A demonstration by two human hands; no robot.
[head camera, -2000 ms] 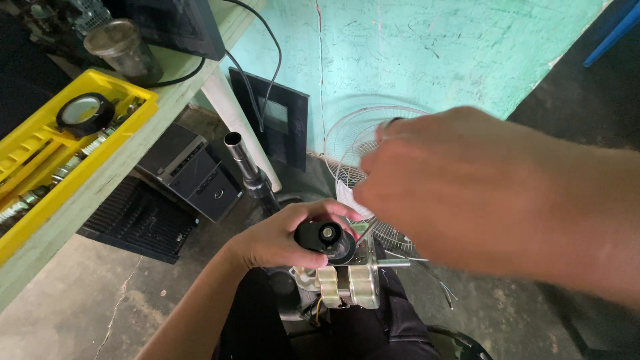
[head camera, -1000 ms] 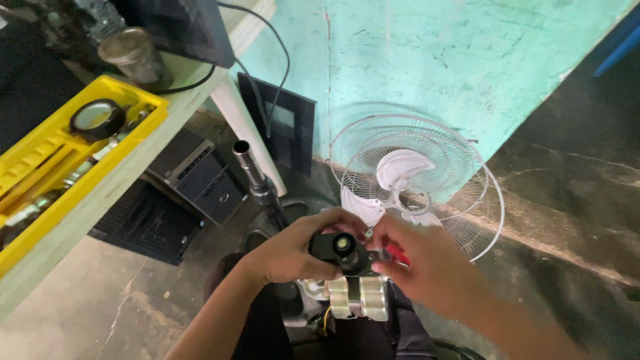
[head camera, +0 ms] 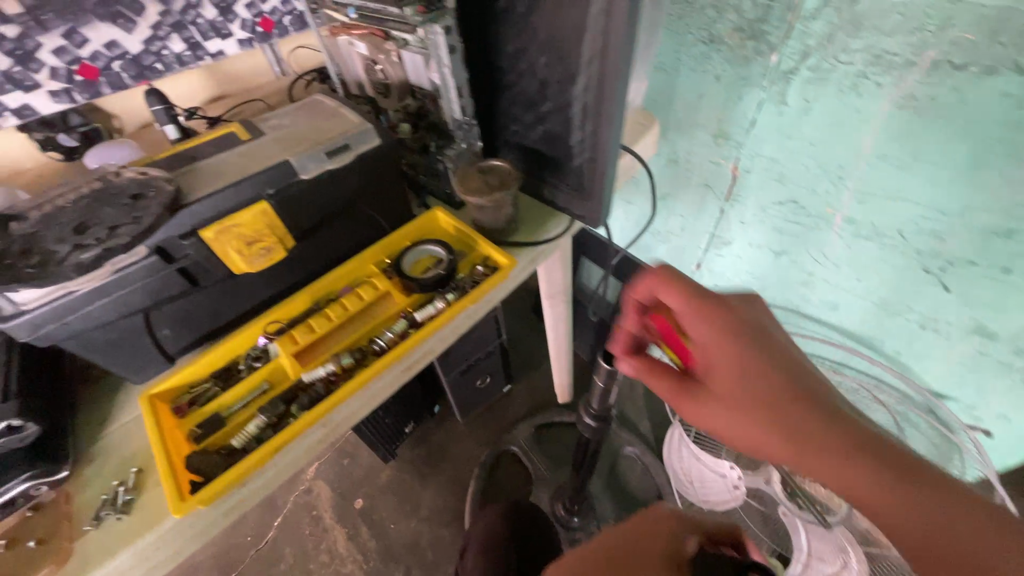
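My right hand (head camera: 712,360), blurred, is raised in front of the fan's upright pole (head camera: 596,416), its fingers closed around a red and yellow tool handle (head camera: 670,336). A thin metal rod (head camera: 804,496) shows below that forearm; whether it belongs to the tool I cannot tell. At the bottom edge, my left hand (head camera: 648,544) is on a black part (head camera: 732,564) of the fan's motor unit, mostly cut off by the frame. White fan blades (head camera: 704,472) and a wire guard (head camera: 888,376) lie beyond my right forearm.
On the table (head camera: 528,268) at left are a yellow tray (head camera: 320,364) of sockets and small parts, a roll of black tape (head camera: 426,266), a dark toolbox (head camera: 280,200), loose screws (head camera: 118,500) and a cup (head camera: 488,192). A monitor (head camera: 544,96) stands behind; a table leg (head camera: 558,328) flanks the pole.
The view has swung left toward the table. My right hand has come away from the motor unit with the red-handled tool. My left hand remains at the black part.
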